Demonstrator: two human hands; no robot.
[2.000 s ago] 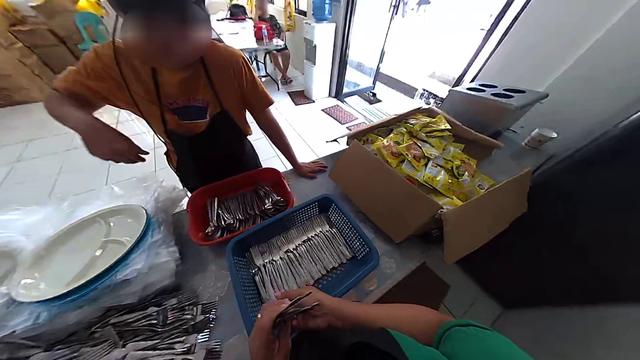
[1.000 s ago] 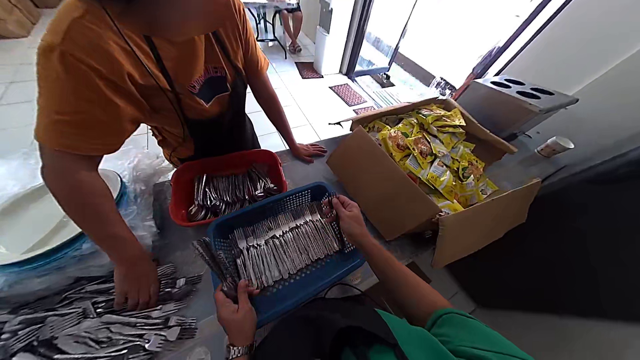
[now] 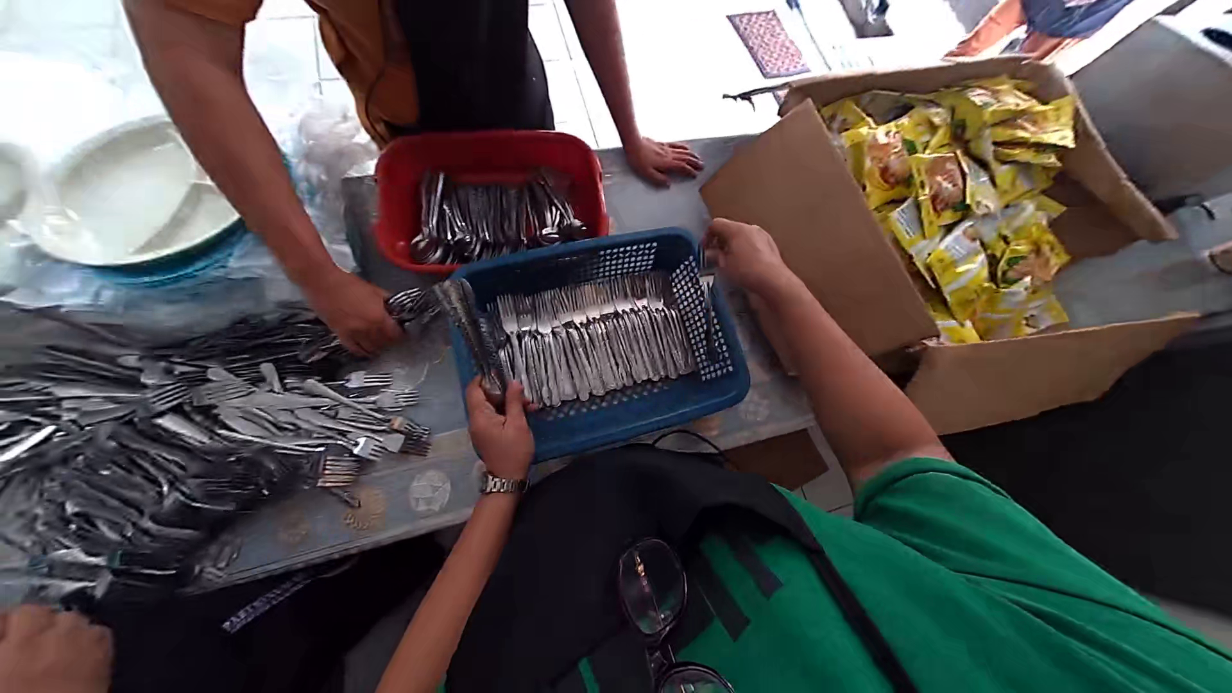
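A blue plastic basket (image 3: 602,423) holds forks (image 3: 597,337) lined up side by side. At its left end my left hand (image 3: 502,433), with a metal watch on the wrist, grips a bunch of cutlery (image 3: 467,327) by the lower end. My right hand (image 3: 746,252) is at the basket's upper right corner, fingers curled; a piece of cutlery stands just below it, and whether the hand holds it cannot be told. Behind the blue basket is a red basket (image 3: 390,207) with spoons (image 3: 500,221). Loose forks (image 3: 241,404) lie heaped on the table to the left.
Across the table, a co-worker's hand (image 3: 358,313) holds forks; that person's other hand (image 3: 662,159) rests on the tabletop. An open cardboard box (image 3: 818,231) with yellow packets (image 3: 962,202) stands right. Wrapped plates (image 3: 125,192) are at left. Another person's hand (image 3: 53,650) shows lower left.
My hands were together at the basket's near edge, then moved apart to its two ends. The co-worker's hand has lifted from the fork heap with forks in it.
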